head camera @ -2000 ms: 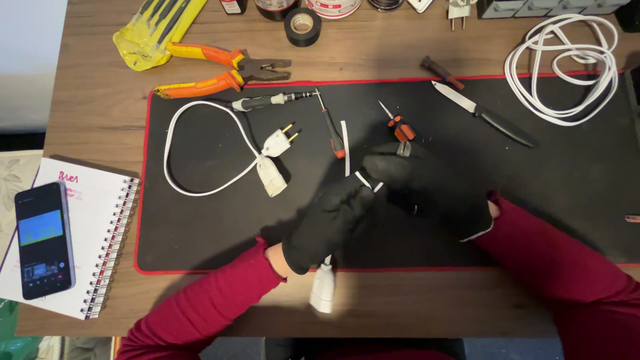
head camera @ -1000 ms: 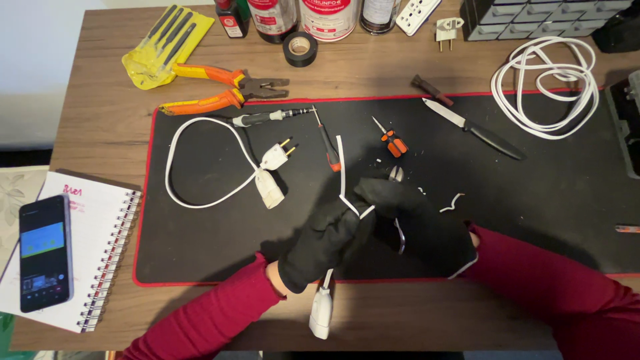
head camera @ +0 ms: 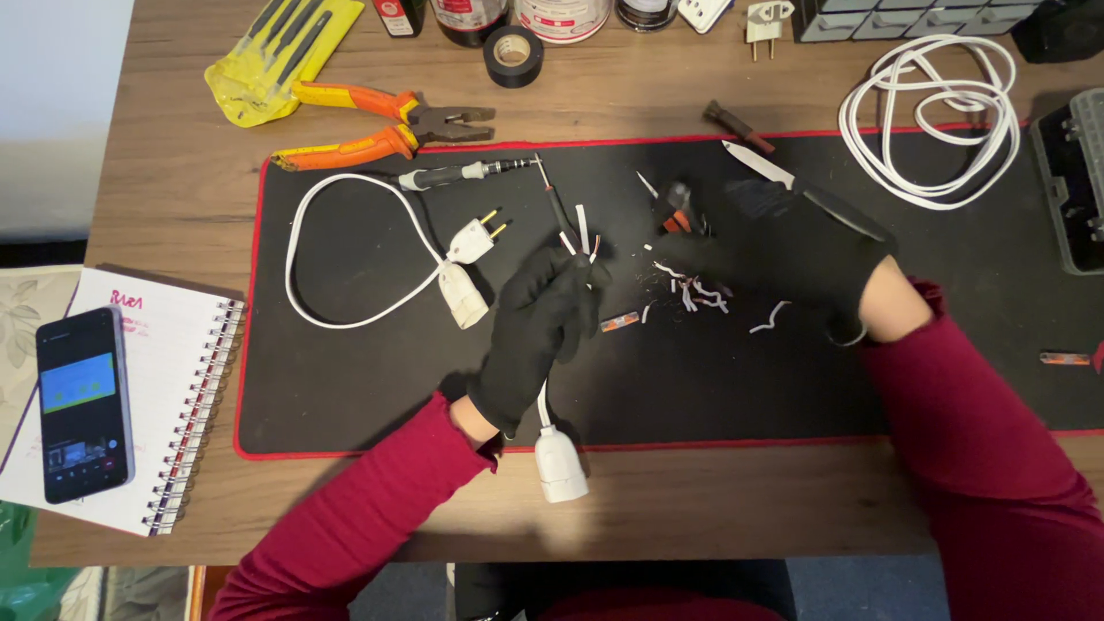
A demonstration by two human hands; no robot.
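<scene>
Black gloves cover both hands. My left hand [head camera: 545, 310] grips a white cable whose split ends stick up past the fingers, one showing copper; a white socket connector [head camera: 559, 464] hangs from its lower end. My right hand [head camera: 772, 237] is blurred over the mat, beside a small orange-handled screwdriver [head camera: 677, 222]; whether it holds anything cannot be told. White insulation scraps [head camera: 690, 289] lie between the hands. A knife [head camera: 802, 188] lies partly by the right hand. Left of my left hand rests a short white cord [head camera: 297, 250] with plug and socket.
Orange pliers [head camera: 379, 125], black tape [head camera: 513, 57] and a coiled white cable [head camera: 927, 121] lie toward the back. A phone [head camera: 84, 405] rests on a spiral notebook [head camera: 185, 371] at left. An open plastic case [head camera: 1074, 181] stands at right.
My right hand has moved away from my left hand, to the right and toward the knife. The scraps between the hands are now in plain view. My left hand keeps the cable.
</scene>
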